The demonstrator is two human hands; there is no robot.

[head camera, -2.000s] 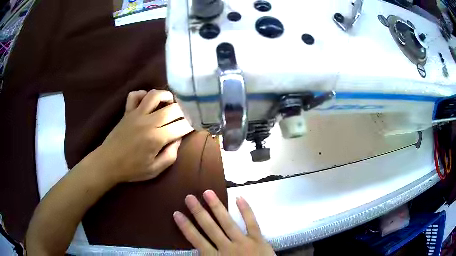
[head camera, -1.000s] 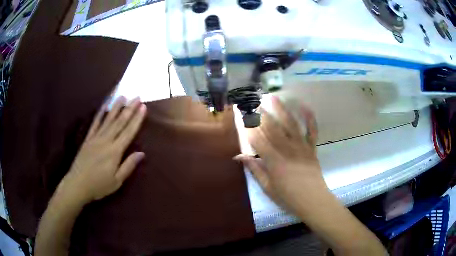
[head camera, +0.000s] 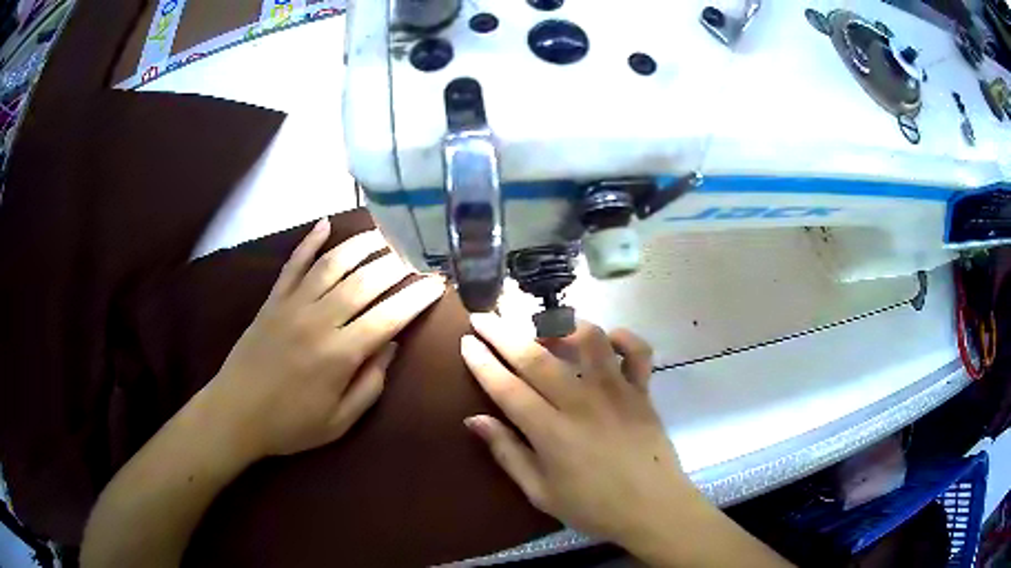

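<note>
A dark brown garment panel (head camera: 410, 466) lies across the left of the table and reaches under the head of the white sewing machine (head camera: 532, 133). My left hand (head camera: 322, 344) lies flat on the cloth, left of the presser foot area, with its fingertips close to the machine head. My right hand (head camera: 577, 422) rests at the cloth's right part, its fingertips just below the shiny metal guard (head camera: 475, 222). Neither hand visibly grasps anything. The needle and presser foot are hidden behind the guard and head.
The pale machine bed (head camera: 765, 288) runs to the right under the arm. A blue plastic crate (head camera: 959, 505) stands below the table edge at the lower right. Red and orange cords (head camera: 973, 333) hang at the far right. A lettered strip (head camera: 161, 39) lies at the upper left.
My left hand has moved right toward the machine head. My right hand has moved left from the bare bed onto the cloth. The panel's upper edge has shifted near the head.
</note>
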